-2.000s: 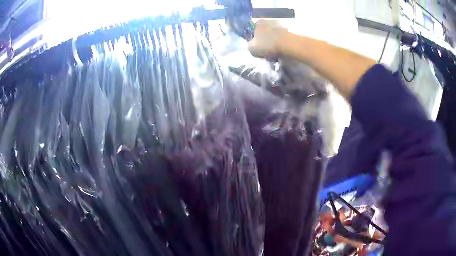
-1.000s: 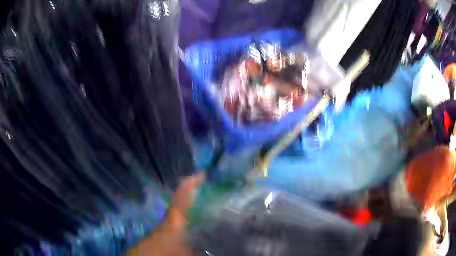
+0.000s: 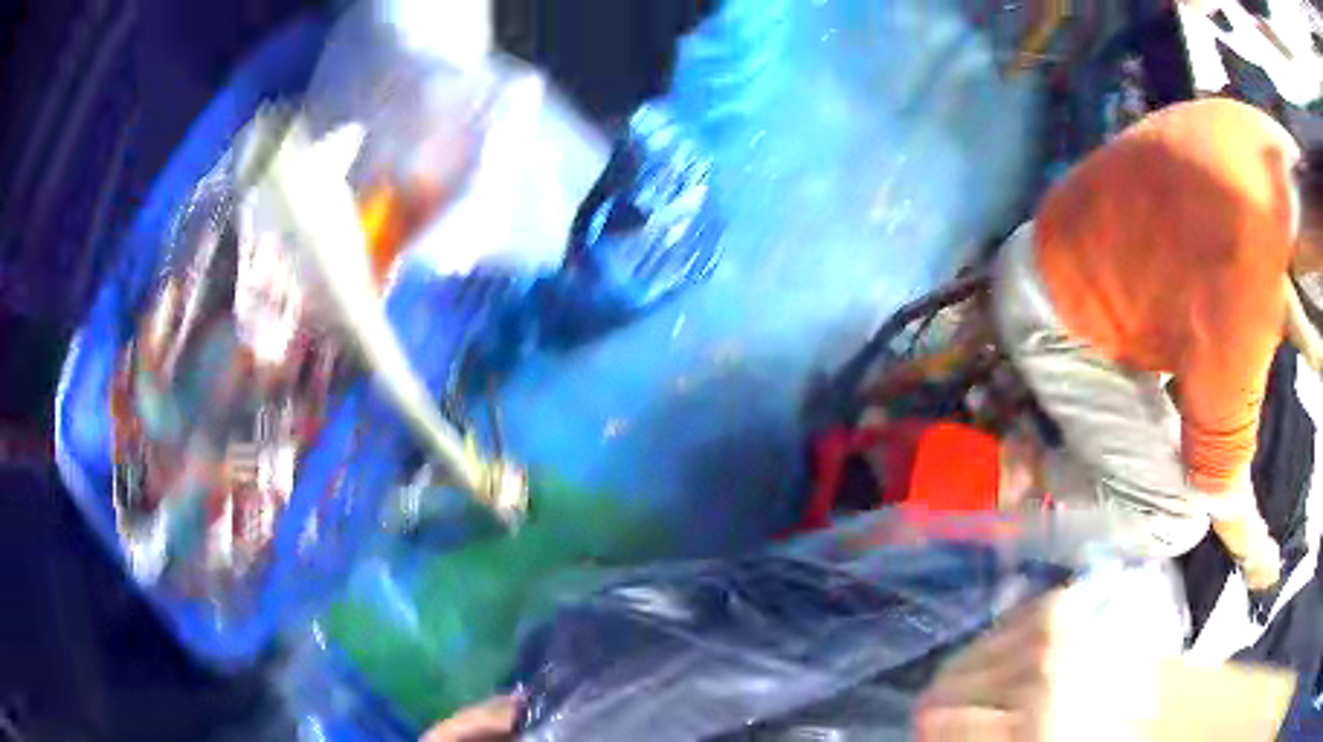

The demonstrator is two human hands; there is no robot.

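Note:
Dark bagged garments [image 3: 755,623] in shiny clear film lie across the bottom of the view, held up between my hands. My left hand [image 3: 479,720] is at their left end, mostly cut off by the bottom edge, with only part of the fingers showing. My right hand [image 3: 987,684] is at their right end, blurred and overexposed, with the forearm running off to the right. Both hands appear to hold the bundle. The exact finger grip and the hangers cannot be made out.
A blue basket [image 3: 90,420] with mixed scraps stands at left, a pale stick [image 3: 380,341] crossing it. Crumpled blue plastic sheeting [image 3: 856,160] lies at centre. A red stool [image 3: 950,467] and a bending person in an orange top [image 3: 1161,239] are at right.
The view has turned down and right, away from the hanging garments. The basket now shows further left. The bagged garments span the bottom, and my right hand has come back into view.

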